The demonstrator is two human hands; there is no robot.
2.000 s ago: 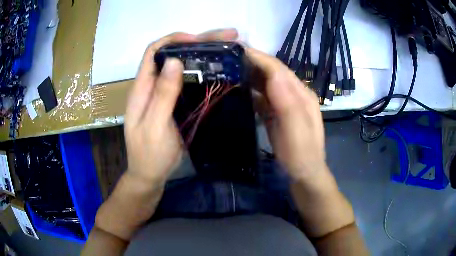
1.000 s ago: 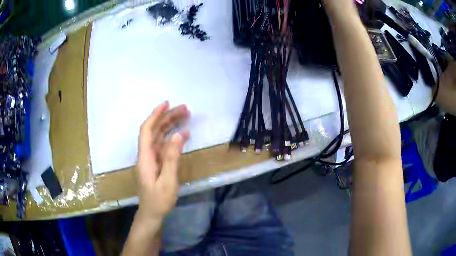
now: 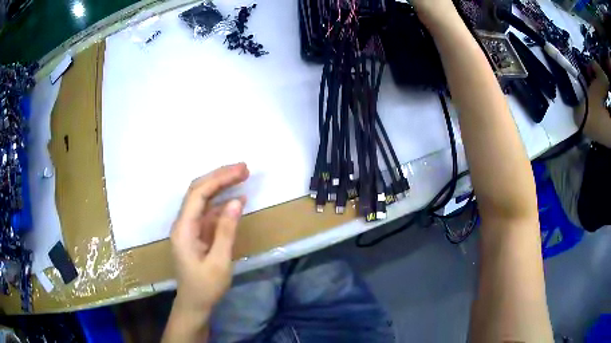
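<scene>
My left hand point(image 3: 204, 234) is open and empty above the front edge of the bench, fingers apart and curved. My right forearm reaches to the top right; only the edge of my right hand point(image 3: 432, 5) shows at the top rim, with the fingers cut off. A bundle of black charging cables point(image 3: 363, 134) with metal plugs lies on the white sheet. Its upper end meets black plastic housings point(image 3: 311, 30) with thin red wires point(image 3: 343, 17). I cannot see what the right hand touches.
Small black parts point(image 3: 242, 33) lie beside a small bag point(image 3: 202, 18). Tangled boards point(image 3: 12, 154) are at far left. A square metallic tray point(image 3: 501, 55) and a black cable are at right. Another person's arm point(image 3: 595, 110) shows at the right edge.
The black housing with red wires has left my hands, which moved apart; my right arm reached up and right. My left hand opened and stays low. The view shifted.
</scene>
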